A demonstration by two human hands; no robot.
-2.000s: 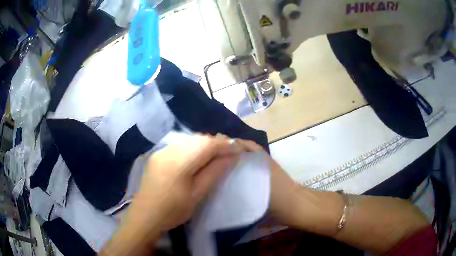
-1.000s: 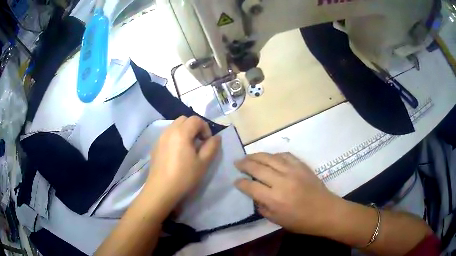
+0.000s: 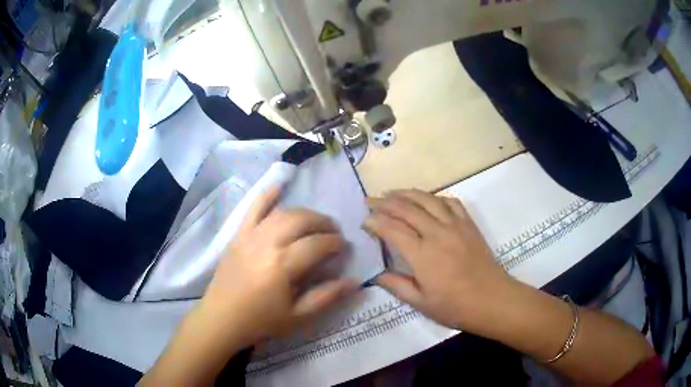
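A pale grey-white panel (image 3: 333, 193) with a dark edge lies on the machine table, its far corner at the presser foot (image 3: 331, 140). My left hand (image 3: 284, 261) rests on the panel, fingers bent and somewhat blurred; whether it pinches the cloth is unclear. My right hand (image 3: 424, 246) lies on the panel's right edge, fingertips on the dark edge and thumb at the near corner. Pale cloth folds and a dark piece (image 3: 98, 249) lie left of my left hand. The needle tip is too small to tell.
The cream sewing machine (image 3: 439, 23) stands at the back. A blue lamp (image 3: 120, 102) hangs at left. A dark curved piece (image 3: 553, 128) and dark blue snips (image 3: 612, 137) lie at right. A printed ruler (image 3: 576, 208) runs along the front. Fabric and plastic crowd the left.
The panel has moved forward, its far corner now at the presser foot. Both hands have moved with it; my left hand has turned flatter and my right thumb now sits at the near corner.
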